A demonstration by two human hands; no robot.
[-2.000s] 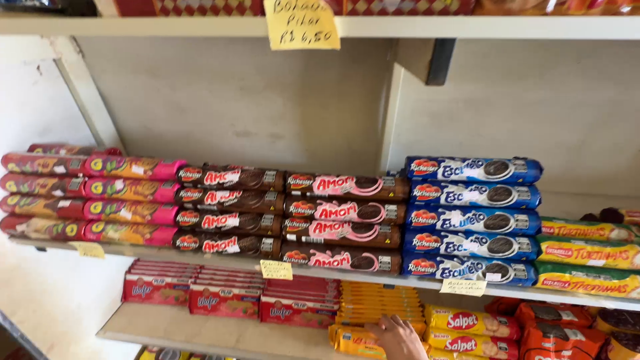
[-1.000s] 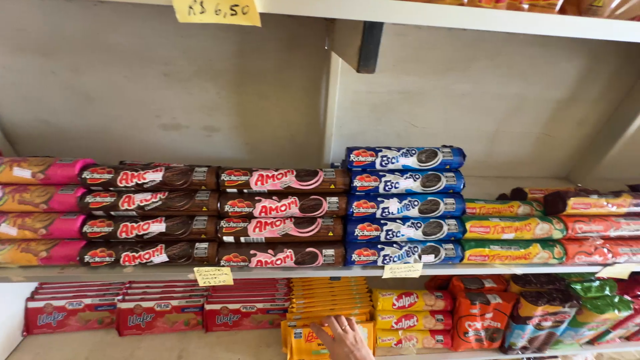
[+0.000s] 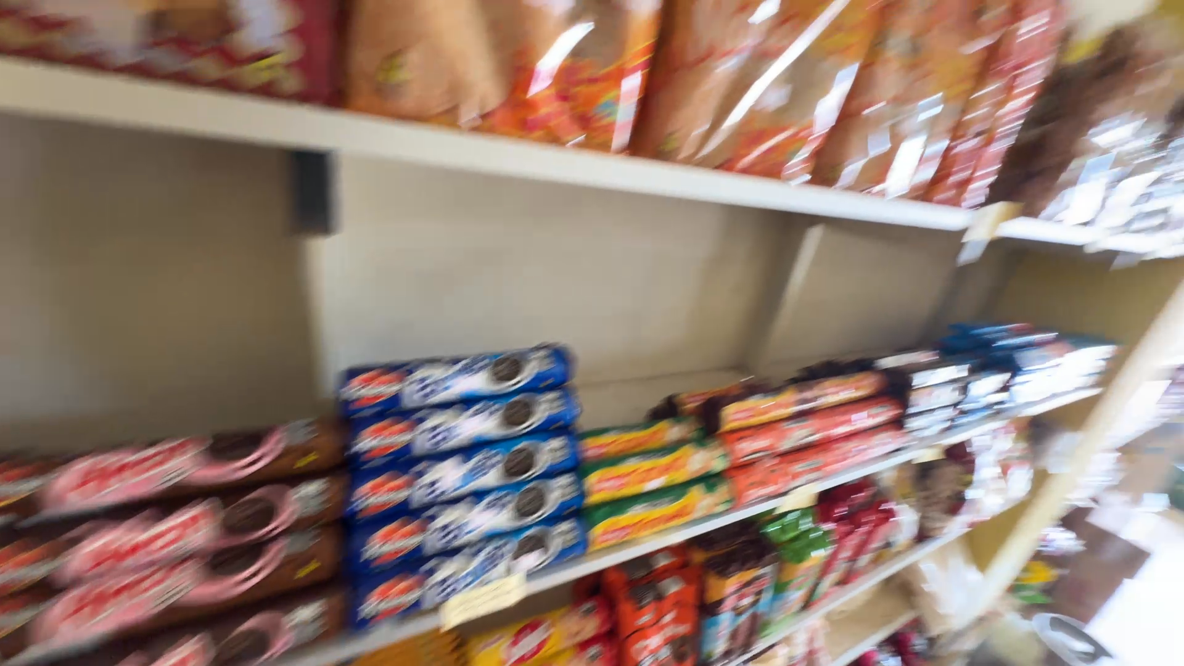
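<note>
Neither my left hand nor my right hand shows in the head view now, so what they hold or touch is hidden. Blue cookie packs (image 3: 462,481) lie stacked on the middle shelf. To their left are brown and pink Amori cookie packs (image 3: 176,536), stacked and blurred. Green and yellow packs (image 3: 652,481) and red-orange packs (image 3: 814,435) sit to the right of the blue ones. On the lower shelf, yellow packs (image 3: 536,638) and orange-red packs (image 3: 652,601) are partly visible.
Large orange-red packages (image 3: 573,74) line the upper shelf, whose white edge (image 3: 601,165) crosses the view. A paper tag (image 3: 483,601) hangs on the middle shelf's edge. A pale upright post (image 3: 1082,453) stands at the right.
A hand that touched the yellow packs on the lower shelf in both earlier frames is out of view now. The view has swung right and blurred.
</note>
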